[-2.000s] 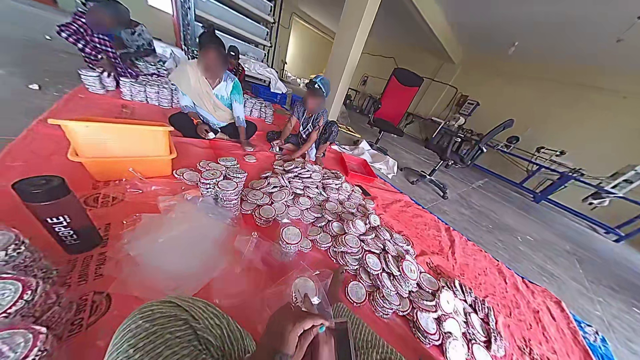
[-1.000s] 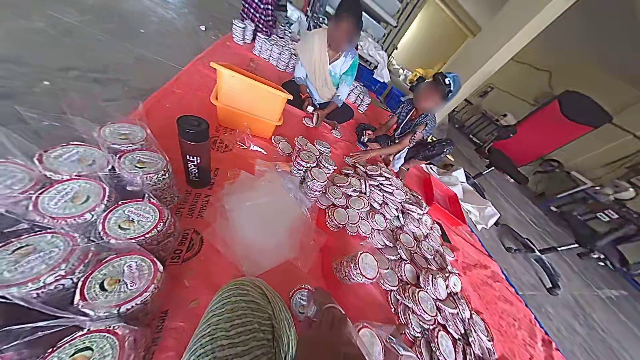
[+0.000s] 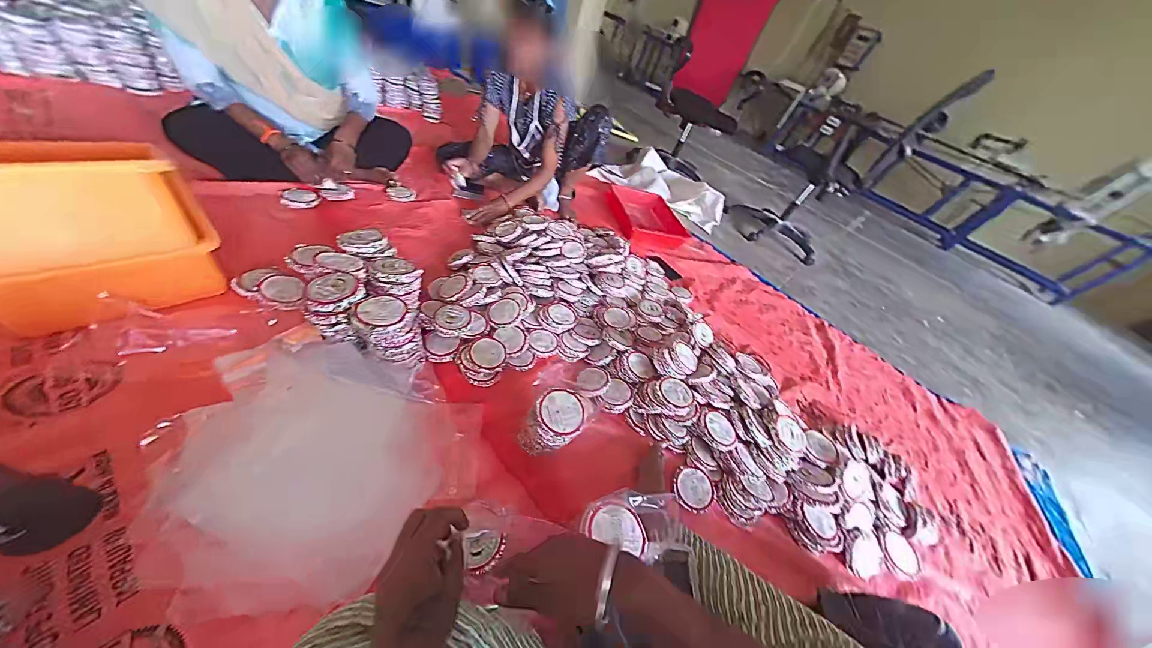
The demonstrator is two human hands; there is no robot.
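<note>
Low in the view, my left hand [image 3: 423,571] grips the edge of a clear plastic bag. A round, red-rimmed disc [image 3: 484,549] shows in the bag between my hands. My right hand [image 3: 558,576], with a bangle at the wrist, is at the bag's other side; its fingertips are partly hidden. Just beyond it lies a disc in clear plastic [image 3: 616,529]. A short stack of discs [image 3: 560,414] stands farther forward, beside a long heap of loose discs [image 3: 630,342]. A pile of flat clear plastic bags [image 3: 306,468] is at the left.
Taller disc stacks [image 3: 382,315] stand past the bags. An orange plastic crate [image 3: 99,234] is at the left, a dark bottle [image 3: 45,513] at the left edge. Two people sit opposite on the red sheet [image 3: 864,378]. A red tray [image 3: 648,219] and wheeled chairs are farther back.
The view has swung a lot. My left hand, not visible one second ago, now shows beside the right one, with a bagged disc between them.
</note>
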